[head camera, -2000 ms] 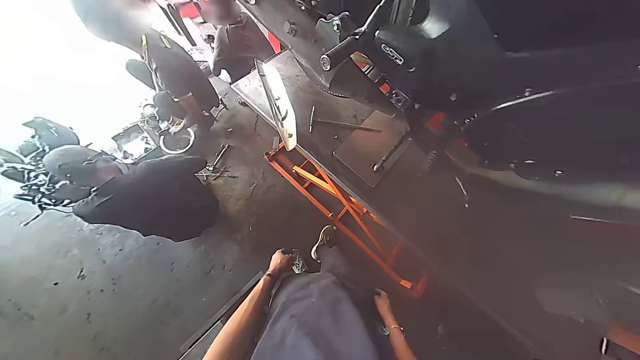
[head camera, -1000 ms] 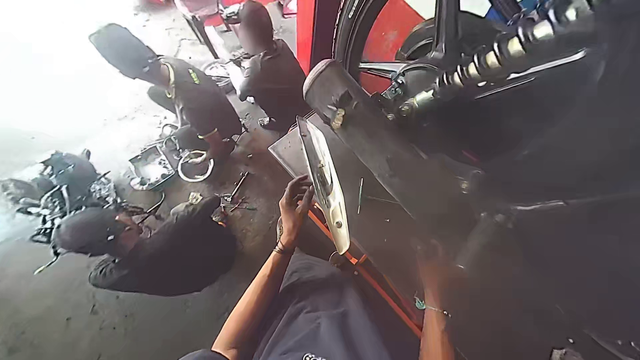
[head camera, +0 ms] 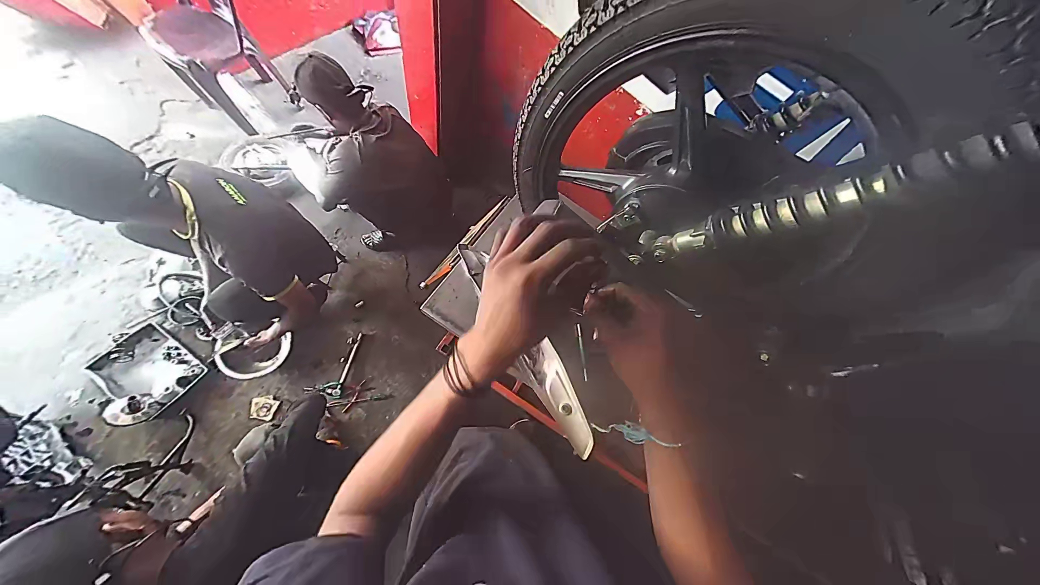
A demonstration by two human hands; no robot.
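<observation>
My left hand (head camera: pixel 528 284), with dark bands at the wrist, is raised with bent fingers over a motorcycle's dark underside beside the rear wheel (head camera: pixel 540 122). Close against it on the right is my right hand (head camera: pixel 630 333), its fingers curled near the same spot and a blue cord at its wrist. What the fingers touch is hidden in shadow. The coil spring shock absorber (head camera: pixel 764 215) runs from just above the hands to the upper right. Below and behind my left hand, a white motorcycle body panel (head camera: pixel 565 398) lies along the orange-framed stand.
Two people (head camera: pixel 236 219) (head camera: pixel 374 162) crouch at the left and back, and part of another shows at the lower left. On the floor are a metal tray of parts (head camera: pixel 146 374) and several tools (head camera: pixel 349 366). A chair (head camera: pixel 195 36) stands behind.
The view has swung toward the rear wheel. My left hand has left the white panel, where it was a second ago, and both hands are now close together near the shock absorber's lower end.
</observation>
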